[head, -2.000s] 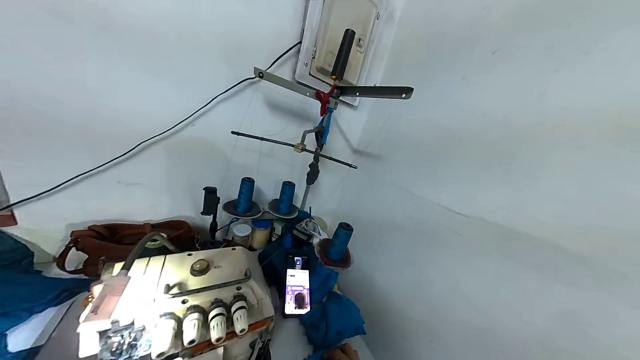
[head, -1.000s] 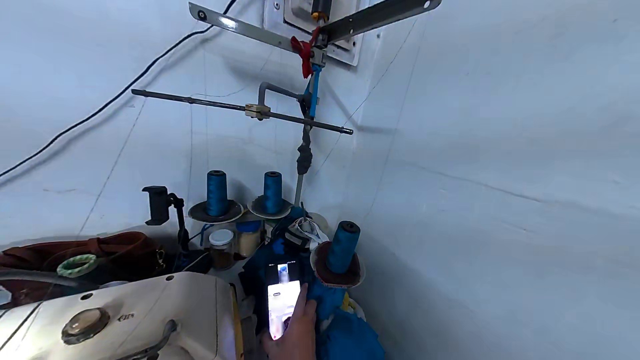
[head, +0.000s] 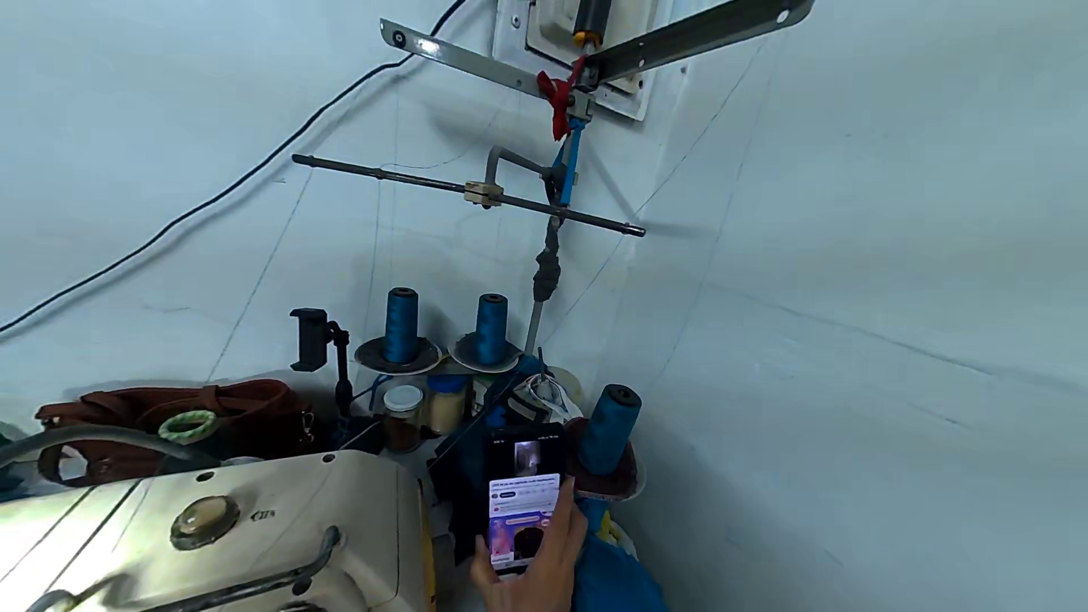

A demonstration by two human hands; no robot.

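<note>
My right hand (head: 544,557) reaches up from the bottom edge, its thumb at the left side of a smartphone (head: 524,510) and its fingers along the right side, gripping the phone's lower part. The phone is upright in view with a lit screen, and dark fabric (head: 467,501) lies beside it. Right of the phone stands a cone of blue thread (head: 610,429) on a round holder. My left hand is out of view.
A sewing machine (head: 365,510) fills the lower left. Behind it are a brown bag (head: 246,404), a phone holder (head: 312,340), lidded jars (head: 403,416) and two blue thread cones (head: 401,325). A thread stand's crossbar (head: 408,179) spans above; blue fabric (head: 616,578) lies lower right.
My right hand, at the bottom edge away from the phone two seconds ago, has come up and taken hold of it. The view has shifted closer to the corner.
</note>
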